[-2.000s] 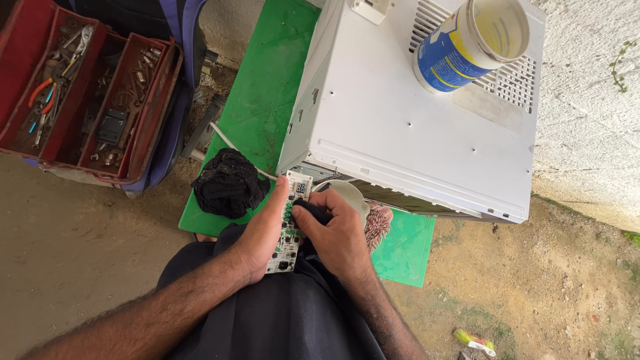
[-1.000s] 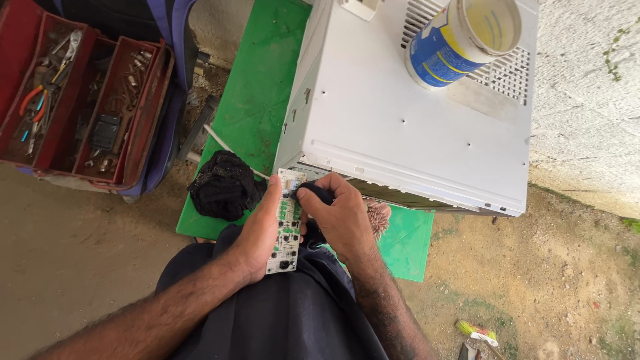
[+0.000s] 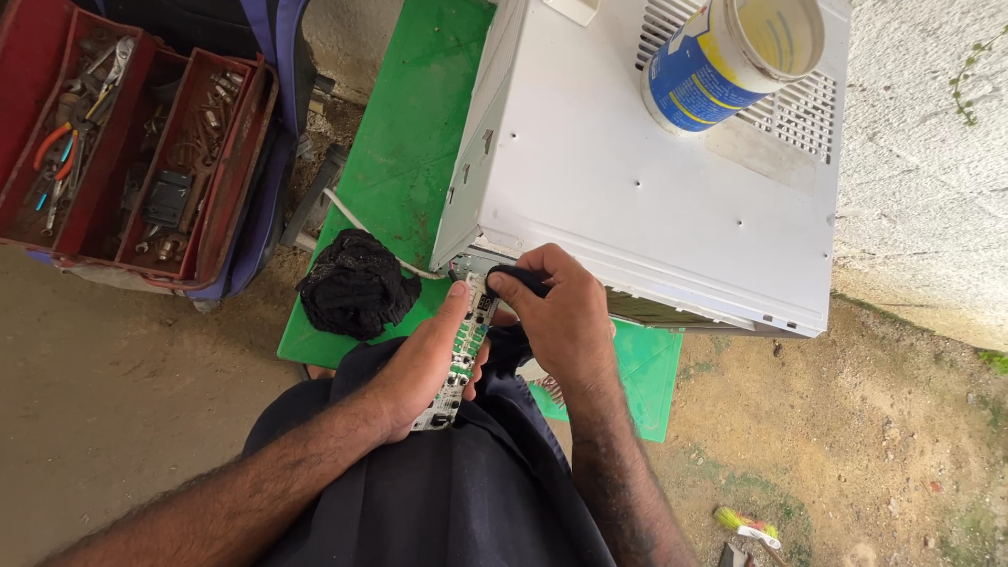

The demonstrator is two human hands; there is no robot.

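My left hand (image 3: 429, 358) grips a narrow white circuit board (image 3: 465, 346) with green parts and a small digit display, tilted above my lap. In my right hand (image 3: 563, 315) is a bunched piece of dark cloth (image 3: 521, 277), pinched between thumb and fingers and touching the board's upper end beside the display. A crumpled black cloth (image 3: 354, 285) lies left of my hands on a green plastic surface (image 3: 394, 134). Just beyond my hands stands a white metal appliance casing (image 3: 598, 173); a pale cable (image 3: 346, 213) runs to its near corner.
On the casing stands a blue and white plastic tub (image 3: 701, 79) bearing writing. A red metal toolbox (image 3: 110, 197) with pliers, wrenches and sockets stands open at the upper left. A rough white wall (image 3: 921, 197) is at the right. A yellow-bristled brush (image 3: 744, 524) lies on the ground.
My right hand with the dark cloth has moved up along the board to its upper end. My left hand keeps its hold on the board.
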